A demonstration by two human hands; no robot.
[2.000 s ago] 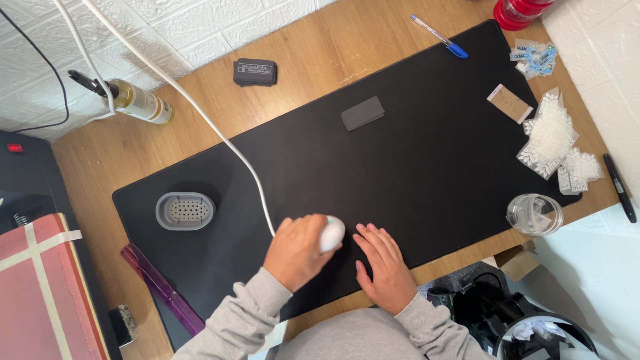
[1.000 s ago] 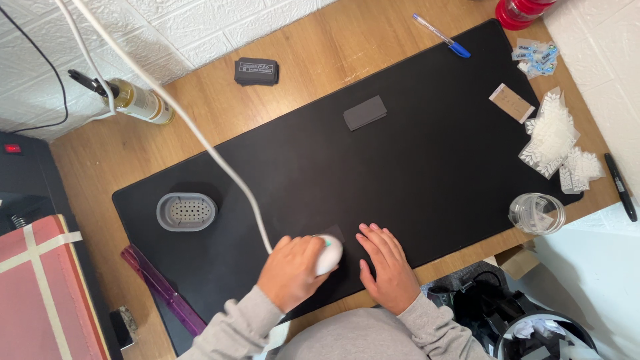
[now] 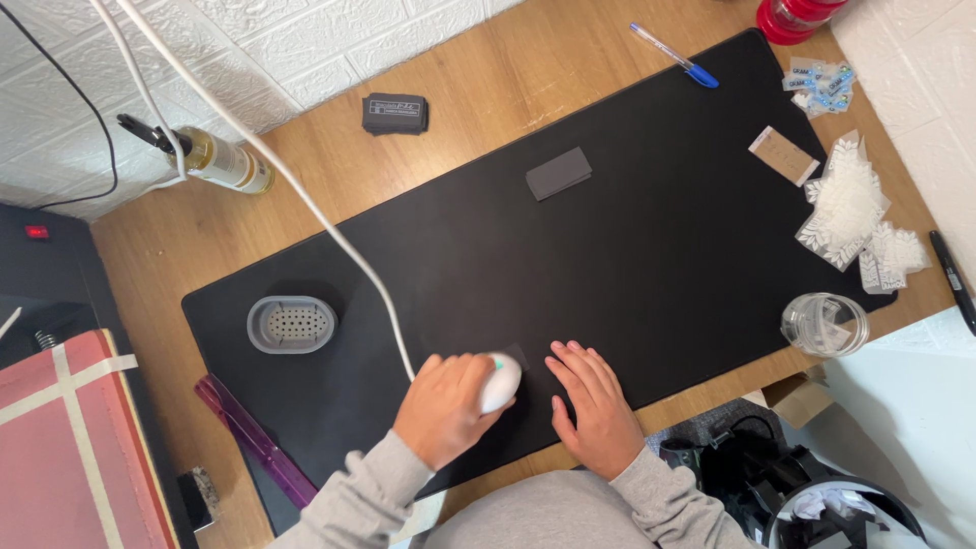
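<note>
My left hand (image 3: 450,404) is closed round a small white corded device (image 3: 501,383), probably a mini heat press or iron, low on the black desk mat (image 3: 648,252). Its white cord runs up to the left. A dark, flat piece (image 3: 518,357) shows partly at the device's edge; the rest is hidden. Palm down, my right hand (image 3: 591,400) rests on the mat just to the right, fingers slightly apart, holding nothing. Farther up the mat lie stacked dark grey labels (image 3: 559,174). A grey oval holder with a perforated base (image 3: 292,325) stands at the left.
A purple ruler (image 3: 255,442) lies at the left edge, beside a pink-topped machine (image 3: 69,450). Behind are a spray bottle (image 3: 229,164) and a dark label stack (image 3: 395,114). Rightward are a pen (image 3: 675,56), white transfers (image 3: 845,202), a glass jar (image 3: 823,325) and a marker (image 3: 953,280). A waste bin (image 3: 846,507) stands below.
</note>
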